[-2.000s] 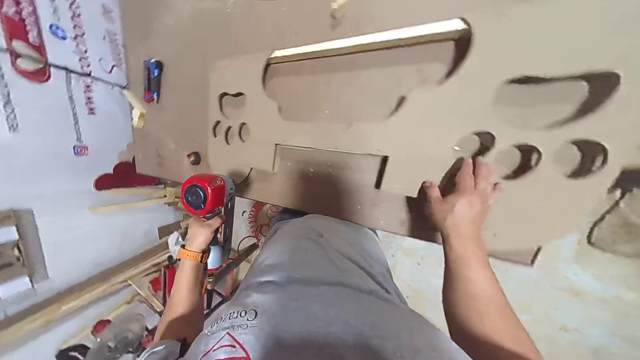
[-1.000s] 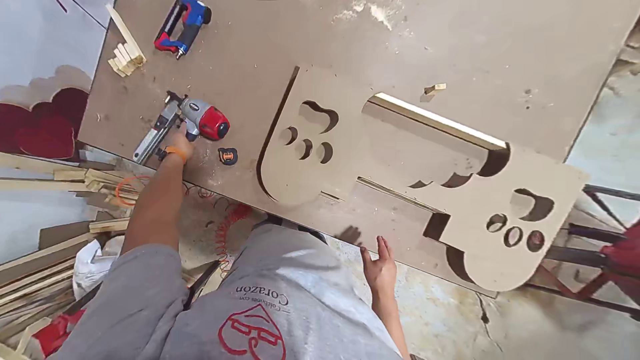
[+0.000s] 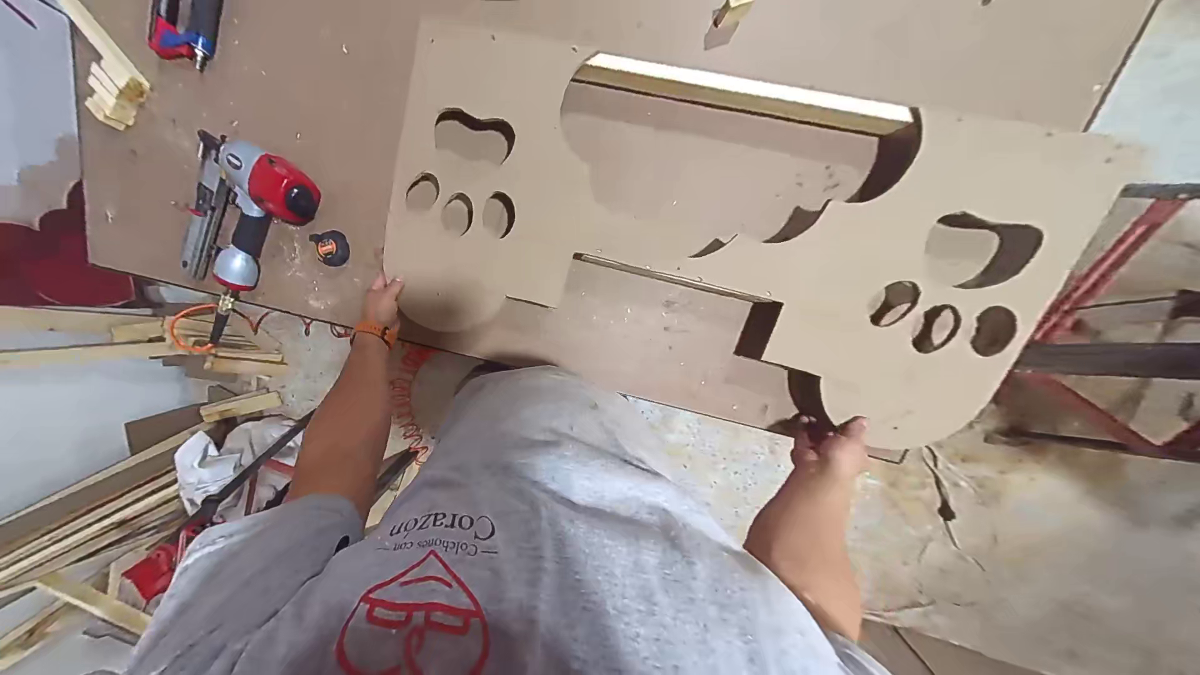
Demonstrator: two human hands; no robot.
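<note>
A pale fibreboard panel assembly (image 3: 525, 253) with paw-shaped cutouts lies across the brown worktable (image 3: 356, 122). Through its large upper opening a light wooden strip (image 3: 750, 94) shows. My left hand (image 3: 382, 305), with an orange wristband, grips the panel's lower left edge. At the lower right, my right hand (image 3: 830, 445) holds the rounded edge, thumb on top and fingers partly hidden beneath. A red and grey pneumatic nailer (image 3: 248, 206) rests on its side left of the panel, its hose fitting towards the table edge. Beside it sits a small black and orange tape measure (image 3: 331, 248).
A blue and red air stapler (image 3: 187, 33) and short wood blocks (image 3: 117, 89) lie at the upper left. Another block (image 3: 731, 13) is beyond the panel. Wood strips (image 3: 94, 506) are piled at lower left; a red metal frame (image 3: 1106, 272) stands at right.
My left hand held the nailer in both earlier frames; now the nailer lies on the table and that hand grips the panel. My right hand, off the panel a second ago, now holds its edge.
</note>
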